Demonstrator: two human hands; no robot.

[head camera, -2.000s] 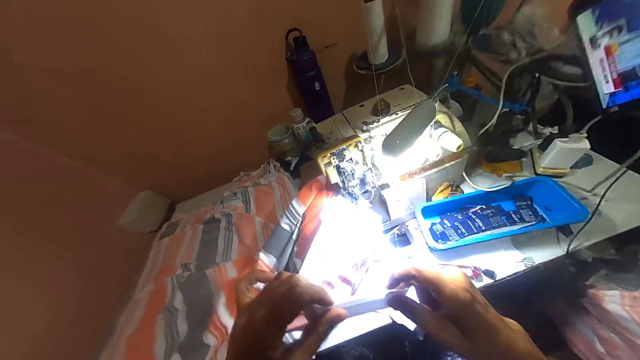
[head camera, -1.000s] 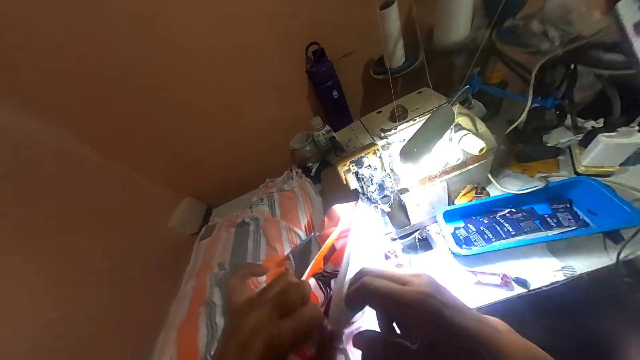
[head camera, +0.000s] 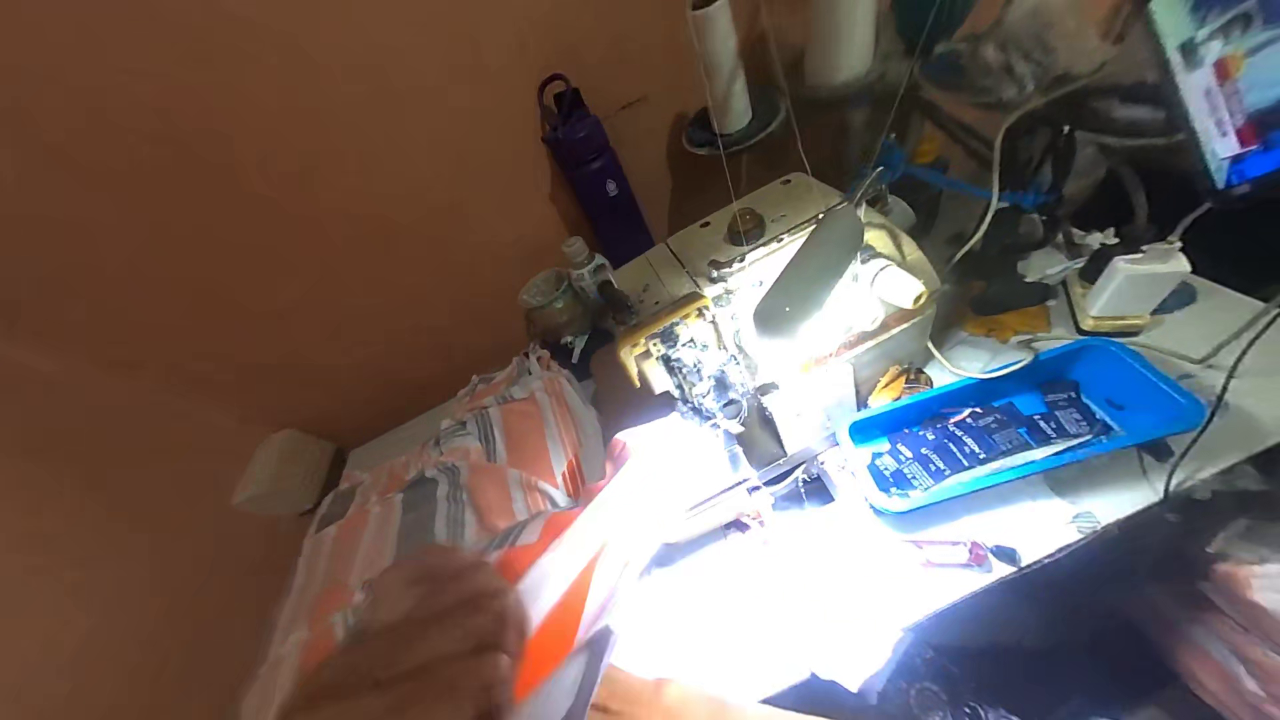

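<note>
The orange, white and grey striped fabric point(head camera: 480, 460) spreads left of the sewing machine point(head camera: 700, 360), and a strip of it runs toward the needle area. My left hand point(head camera: 430, 640), blurred, is over the fabric at the bottom; its fingers are bent, and their hold on the cloth is unclear. Part of my right hand or wrist point(head camera: 670, 695) shows brightly lit at the bottom edge, beside the fabric's lower end, with its fingers hidden. Strong lamp light washes out the cloth and the machine bed.
A blue plastic tray point(head camera: 1150, 400) with dark blue packets stands right of the machine. Near the table edge lies a small pink-handled tool point(head camera: 950, 553). Behind are a purple bottle point(head camera: 600, 185), thread cones point(head camera: 722, 70), a white plug adapter point(head camera: 1140, 280), cables and a lit screen point(head camera: 1225, 90).
Two seconds ago both my hands pinched a folded strip of cloth in front of the machine. Now they are lower in view, and my left hand is over the striped fabric.
</note>
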